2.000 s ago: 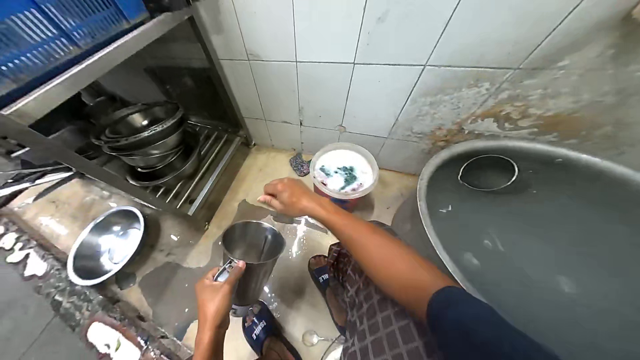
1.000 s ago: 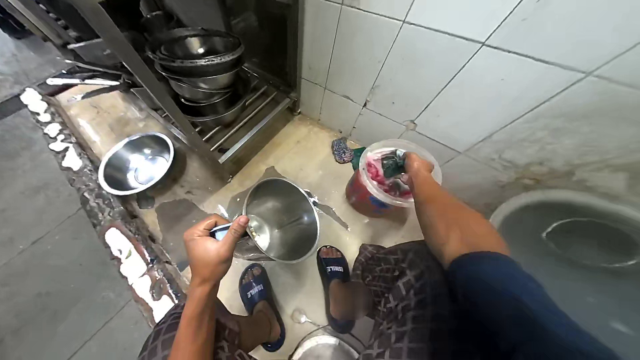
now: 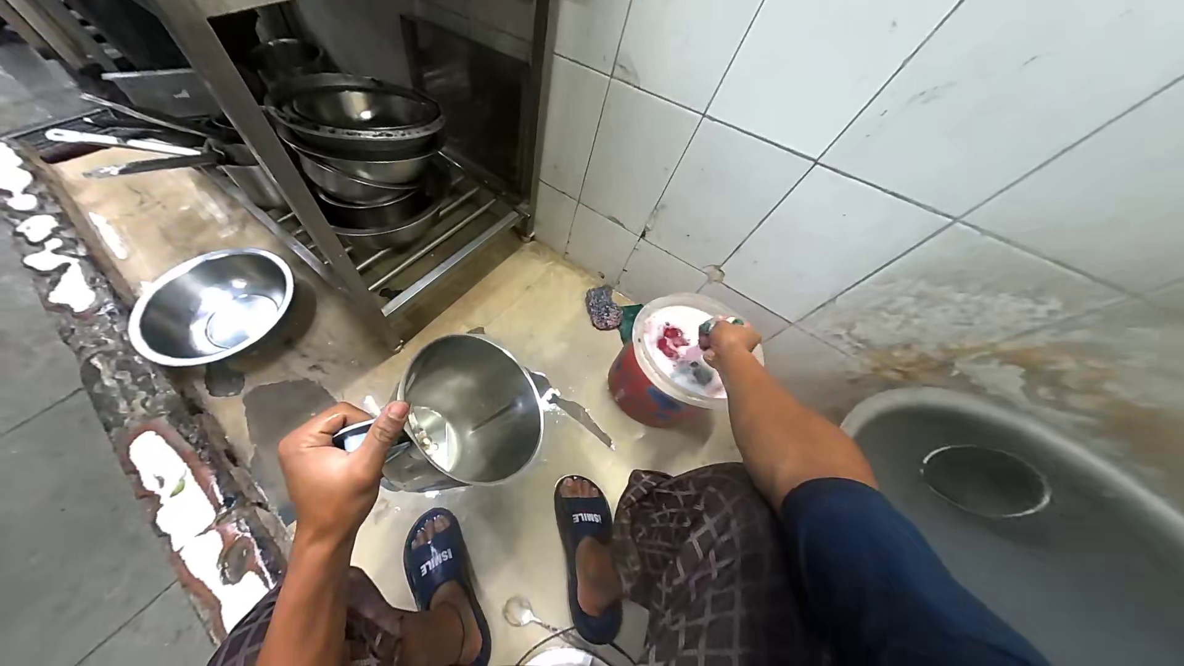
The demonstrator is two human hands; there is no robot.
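My left hand (image 3: pixel 342 462) is closed around the handle of a stainless steel jug (image 3: pixel 490 407), whose mouth is tilted up toward me. A little clear liquid or wet shine shows inside it. At the right, my right hand (image 3: pixel 726 340) is over the far side of a red plastic bucket (image 3: pixel 647 393) with a pale rim. Its fingers pinch a dark green scouring pad (image 3: pixel 708 326), partly hidden by them. White suds and something pink-red fill the top of the bucket.
A steel bowl (image 3: pixel 213 310) lies on the floor at the left, near a rack (image 3: pixel 453 268) with stacked bowls (image 3: pixel 361 139). A dark scrubber (image 3: pixel 603 307) lies by the tiled wall. A large metal tub (image 3: pixel 1017 499) of water stands at the right, and a ladle (image 3: pixel 520 610) lies near my feet.
Two seconds ago my right hand was above the floor between jug and bucket; since then it has moved to the bucket, where it now holds the green pad. The view has shifted.
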